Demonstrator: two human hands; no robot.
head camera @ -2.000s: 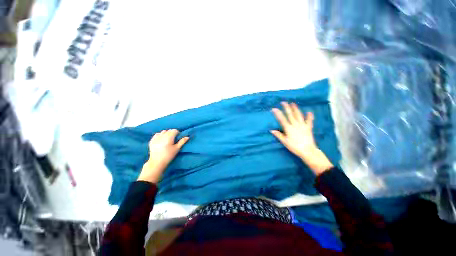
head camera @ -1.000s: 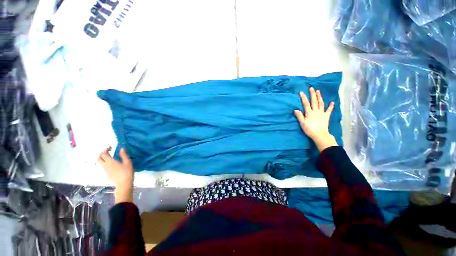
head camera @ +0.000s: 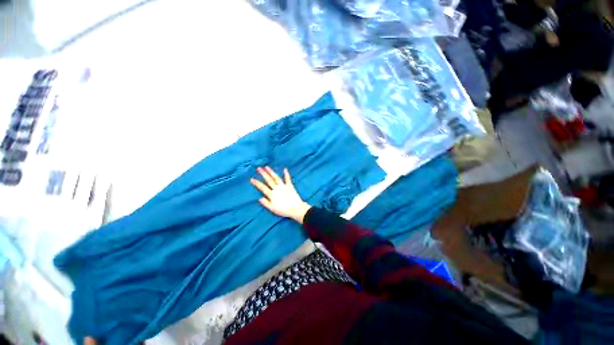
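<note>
A teal garment [head camera: 202, 202] lies spread flat on the white table, its gathered waist end at the lower left. My right hand [head camera: 281, 195] rests palm down on the middle of the garment, fingers apart, gripping nothing. My left hand [head camera: 89, 341] is almost wholly cut off by the bottom edge. Only a fingertip shows at the garment's waist corner, so its grip cannot be told.
Bagged blue garments [head camera: 397, 94] lie on the table beyond the garment's far end. Printed white poly bags [head camera: 33, 128] lie at the left. Loose teal cloth [head camera: 411, 199] hangs by the table edge. Another bagged garment [head camera: 552, 229] and a blue bin [head camera: 431, 268] are at the right.
The view has turned to the right, showing more floor. My right hand has moved from the garment's far end to its middle. My left hand has reached the waist corner, mostly out of view.
</note>
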